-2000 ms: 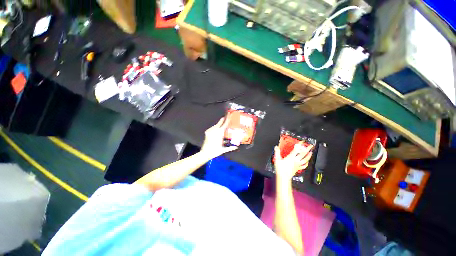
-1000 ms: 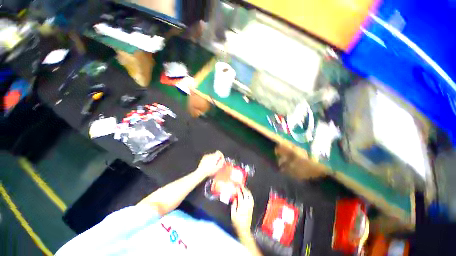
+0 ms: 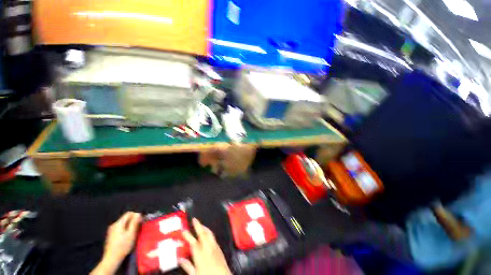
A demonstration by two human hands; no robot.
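A red set-top box (image 3: 156, 241) with white labels lies in a clear plastic bag on the black mat. My left hand (image 3: 123, 239) is at its left edge, with fingers on the bag's side. My right hand (image 3: 203, 251) is at its right edge, with fingertips over the box. Both hands hold the box between them. A second red set-top box (image 3: 251, 221) in a plastic bag lies to the right, not touched. A dark remote control (image 3: 285, 212) lies just right of it. The view is blurred.
A green-topped shelf (image 3: 151, 140) with beige oscilloscopes (image 3: 285, 102) and a white roll (image 3: 74, 121) runs behind. A red tape dispenser (image 3: 304, 176) and orange test box (image 3: 352, 180) stand right. Bagged black units (image 3: 15, 257) lie far left. A person in blue sleeves (image 3: 439, 231) is at right.
The head view has swung up and right, showing the screens and another person. My right hand has left the right-hand box and joined my left hand at the left-hand box.
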